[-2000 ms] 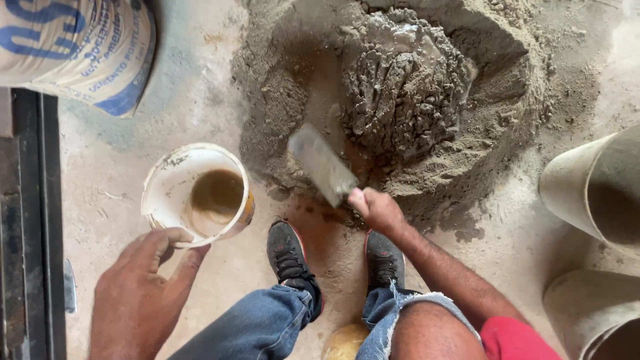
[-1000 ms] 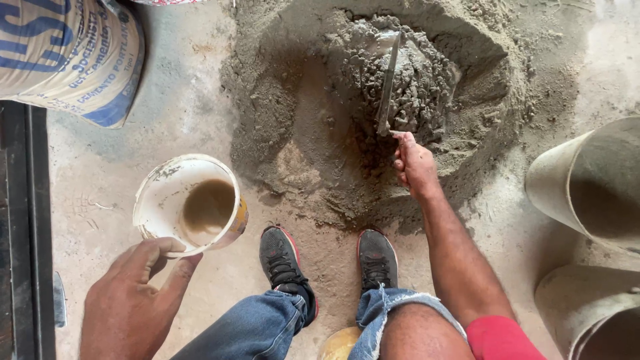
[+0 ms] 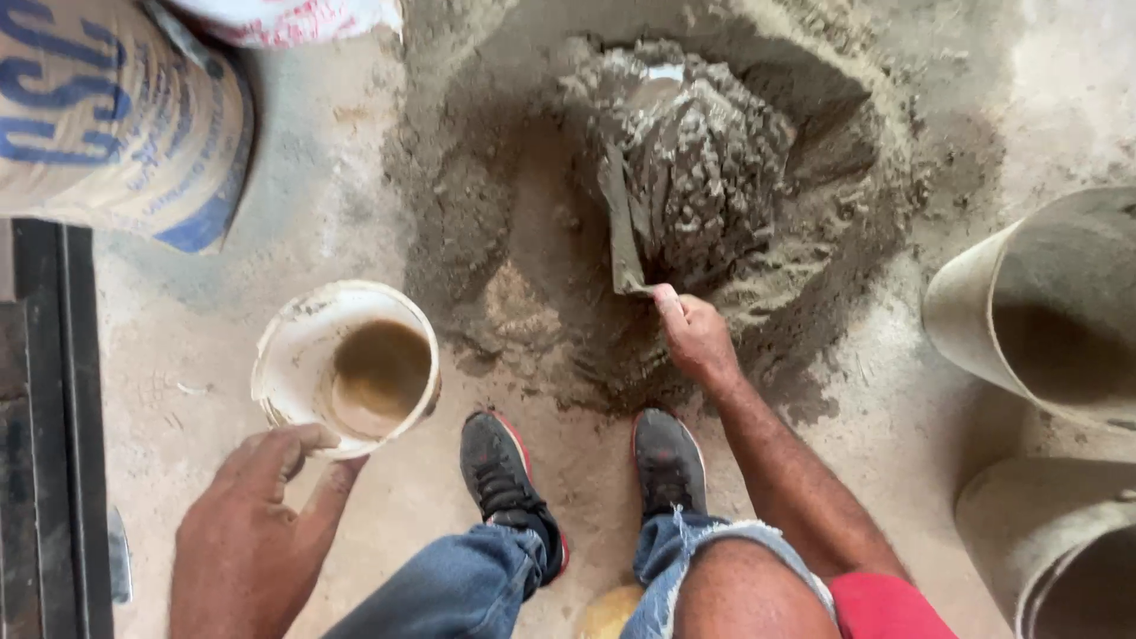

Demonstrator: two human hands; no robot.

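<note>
My left hand (image 3: 266, 515) pinches the rim of a white plastic container (image 3: 302, 355) that is tilted and holds murky brown water (image 3: 382, 368). At the near edge of the wet mix, my right hand (image 3: 697, 337) grips a trowel (image 3: 621, 222), its handle mostly hidden by the fingers. The trowel's mortar-coated blade stands nearly on edge against the left side of a mound of wet grey mortar (image 3: 719, 169). Drier grey mix (image 3: 825, 266) forms a ring around the mound on the concrete floor.
A cement bag (image 3: 115, 124) bearing writing stands at the upper left, beside a white and red sack (image 3: 293, 18). Black metal bars (image 3: 71, 426) run down the left edge. Two buckets (image 3: 967, 302) (image 3: 1021, 532) are at the right. My shoes (image 3: 501, 479) are just below the mix.
The trowel has moved from left of my right hand onto the mound, then to the mound's left side. My left hand keeps hold of the container.
</note>
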